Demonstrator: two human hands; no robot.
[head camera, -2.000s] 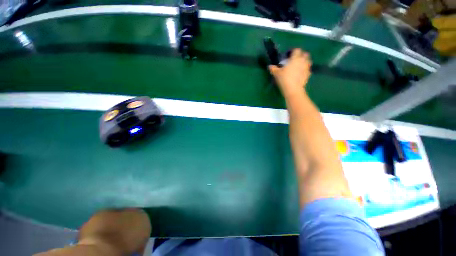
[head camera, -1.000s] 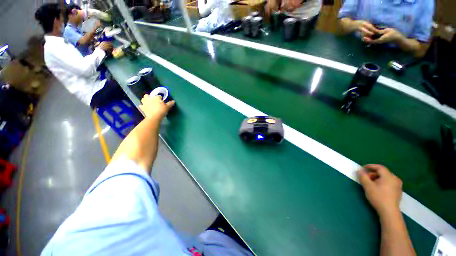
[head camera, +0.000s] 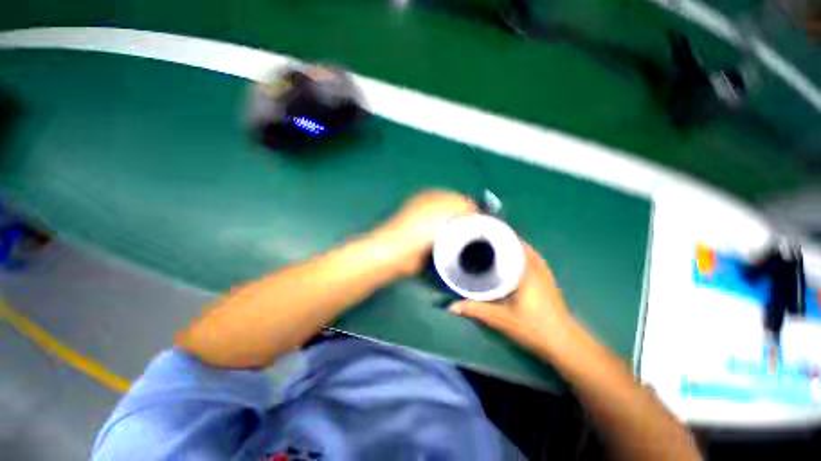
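A dryer head (head camera: 500, 282) is held in front of me over the green bench, its silver-white ring face with black centre turned toward me. My left hand (head camera: 434, 225) grips it from the left and upper side. My right hand (head camera: 531, 311) holds it from the right and below, with the thumb under the ring. A small pale bit (head camera: 491, 201) shows just above the ring; I cannot tell whether it is a connector. The body behind the ring is mostly hidden, and the view is blurred.
The grey-black device (head camera: 311, 103) with a blue lit display stands at the bench's white edge strip (head camera: 504, 140). Black handle shells (head camera: 781, 286) lie on the instruction sheet (head camera: 711, 360) at right. A blurred dark unit (head camera: 702, 85) lies on the far green surface.
The left hand has brought the dryer head from the far left of the bench to in front of me. The right hand, apart before, has joined it there. The view has swung back right.
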